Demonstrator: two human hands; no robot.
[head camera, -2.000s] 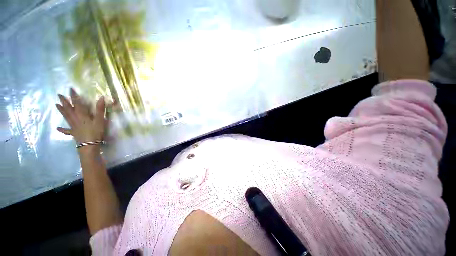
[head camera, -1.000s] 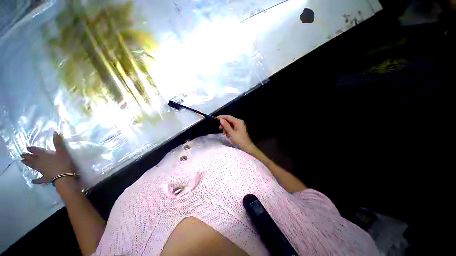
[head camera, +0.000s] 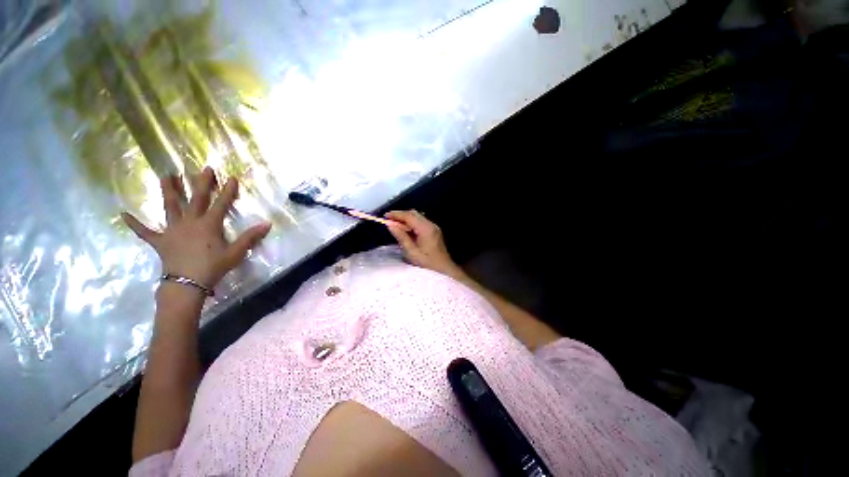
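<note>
A large clear plastic bag (head camera: 84, 270) lies crinkled on the table, with a blurred yellow-gold print (head camera: 158, 102) on or under it. My left hand (head camera: 198, 228) lies on the bag at the lower edge of the print, fingers spread, holding nothing. My right hand (head camera: 418, 237) is at the table's front edge and holds a small toothbrush-like brush (head camera: 343, 210) by its handle end. The dark bristle head is over the bag, beside a small barcode sticker (head camera: 315, 185). Glare hides part of the bag.
The white tabletop (head camera: 503, 65) has a dark spot (head camera: 546, 20) and stains near its far right end. Dark cloth with gold print (head camera: 694, 98) is beyond the table at the right. A black strap end (head camera: 489, 410) hangs over the pink knit top.
My right hand has come in from the right with the brush in it. My left hand shifted left, then moved back right and up towards the print. The view has moved too.
</note>
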